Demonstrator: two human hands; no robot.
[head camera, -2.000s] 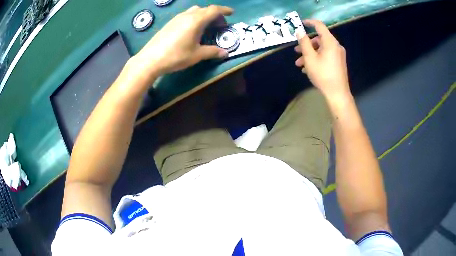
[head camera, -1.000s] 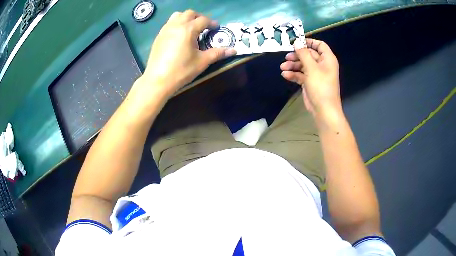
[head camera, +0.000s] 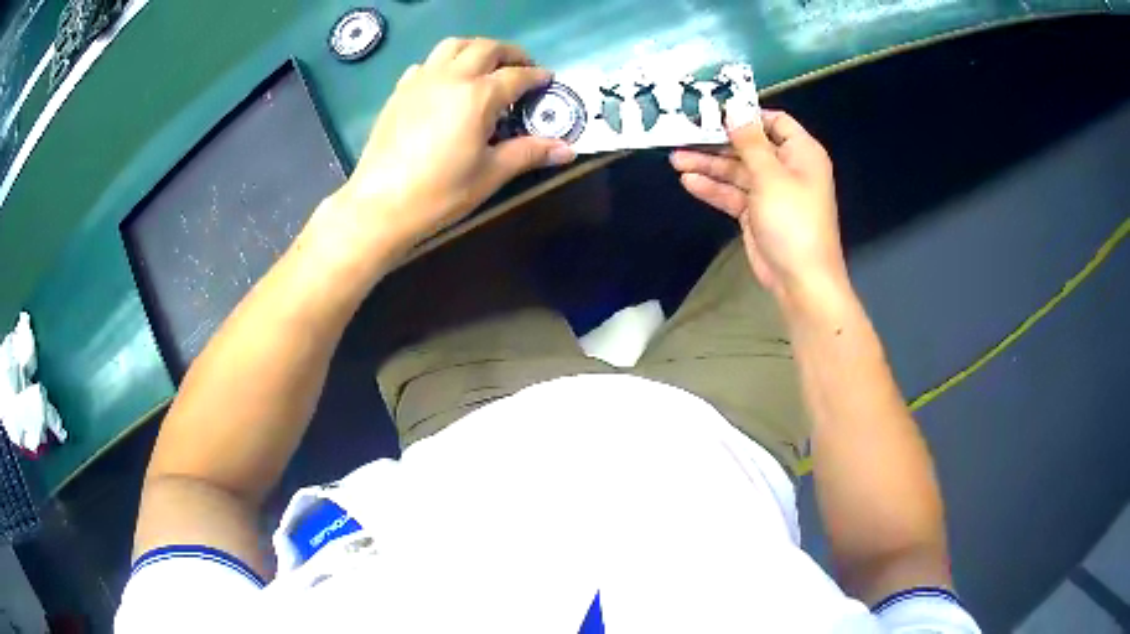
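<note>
A silvery metal plate (head camera: 667, 114) with a row of cut-outs lies level at the bench's front edge. A round disc part (head camera: 554, 113) with a dark ring and pale centre sits at its left end. The other cut-outs show green through them. My left hand (head camera: 465, 118) has its thumb and fingers around the disc and the plate's left end. My right hand (head camera: 775, 173) grips the plate's right end, thumb on top and fingers below. Whether the disc is fully seated cannot be told.
Another disc (head camera: 357, 34) lies on the green bench (head camera: 74, 285) at the upper left. A black shallow tray (head camera: 236, 211) lies left of my left forearm. A white crumpled cloth or glove (head camera: 25, 384) is at the far left. The bench's front edge curves below the plate.
The plate with the disc has shifted slightly left and lies flatter than two seconds ago. Both hands have moved with it, still holding its ends. A second loose disc has left the top of view.
</note>
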